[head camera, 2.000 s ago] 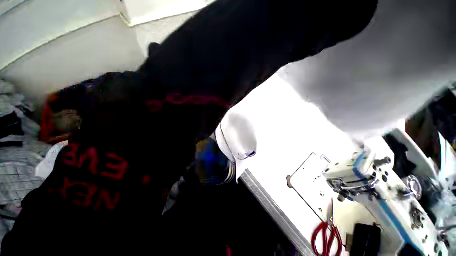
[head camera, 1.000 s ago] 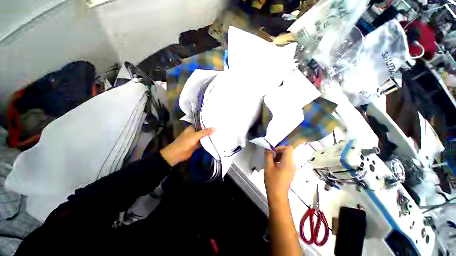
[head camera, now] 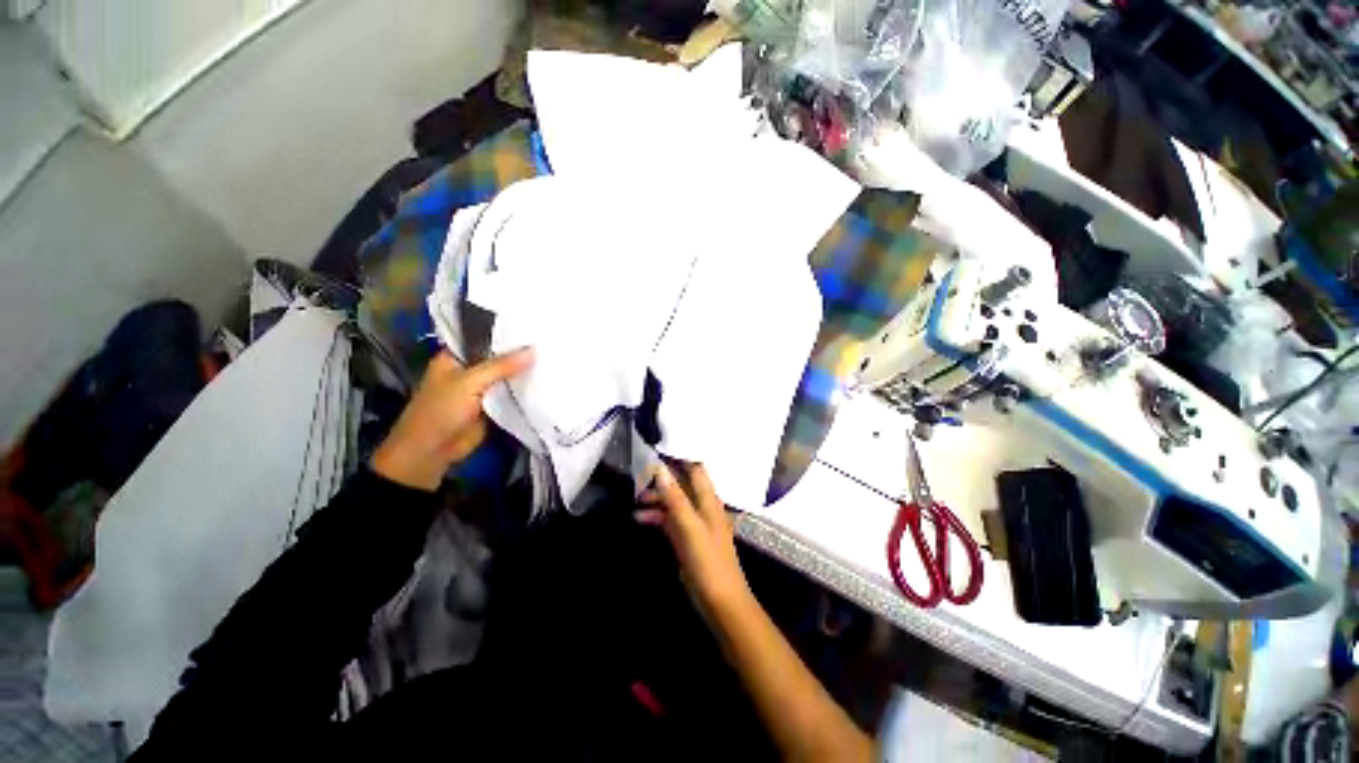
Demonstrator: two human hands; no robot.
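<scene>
White cut panels (head camera: 626,224) lie in a loose layered pile in front of me, some with dark edging. Checked blue and olive fabric (head camera: 879,276) shows under and beside them. My left hand (head camera: 447,413) grips the left edge of the panels, thumb on top. My right hand (head camera: 689,514) holds a lower corner of a panel between thumb and fingers, at the table's near edge. The fingertips of both hands are partly hidden by the cloth.
The white sewing machine (head camera: 1073,403) stands at the right. Red-handled scissors (head camera: 935,549) and a black phone (head camera: 1048,546) lie before it. More white panels (head camera: 209,507) hang at the left. Clear plastic bags (head camera: 954,75) lie at the back.
The view has shifted, showing more of the machine. The panels now lie more spread over the checked fabric, and my right hand has moved left, nearer my left hand.
</scene>
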